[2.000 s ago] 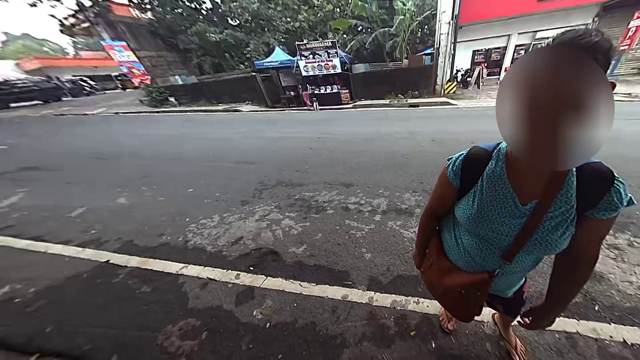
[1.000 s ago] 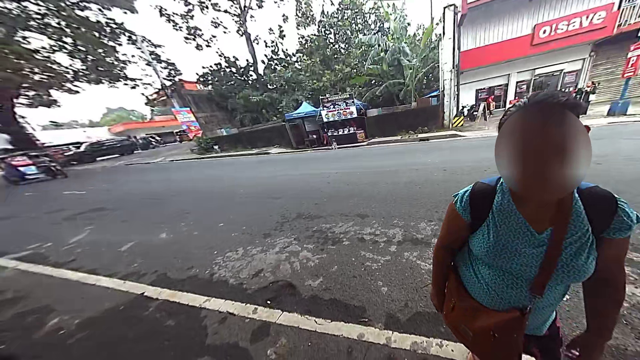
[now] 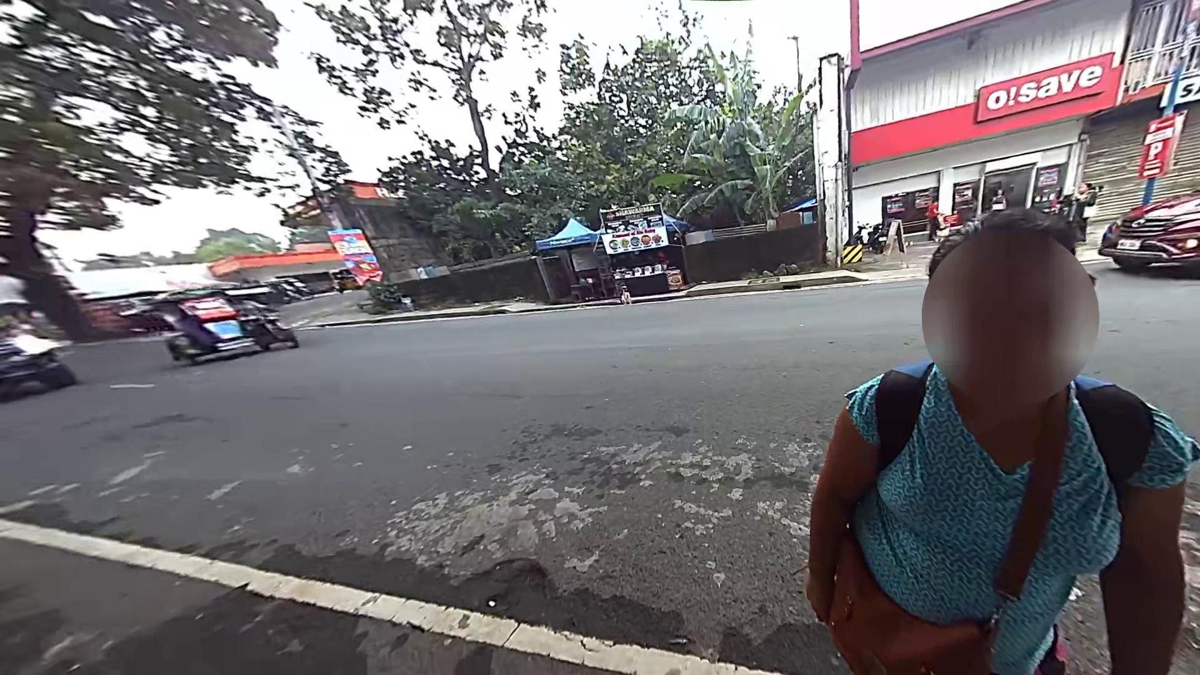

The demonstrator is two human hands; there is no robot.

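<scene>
Neither my left hand nor my right hand shows in the head view. Close by at the right stands a person (image 3: 984, 506) in a teal patterned top, with dark backpack straps over both shoulders. A brown shoulder bag (image 3: 900, 619) hangs across the person's body on a wide strap. One of the person's hands is beside the bag; the other lies beyond the lower edge of the view.
A white painted line (image 3: 375, 605) crosses the asphalt road (image 3: 422, 403). At the left are a tricycle (image 3: 225, 323) and part of another vehicle (image 3: 33, 366). Across the road stand a food stall (image 3: 642, 253), a red-fronted store (image 3: 984, 131) and a red car (image 3: 1158, 234).
The view has tilted up, showing more of the trees and store. The tricycle at the left has moved right along the road. A red car has come into view at the right.
</scene>
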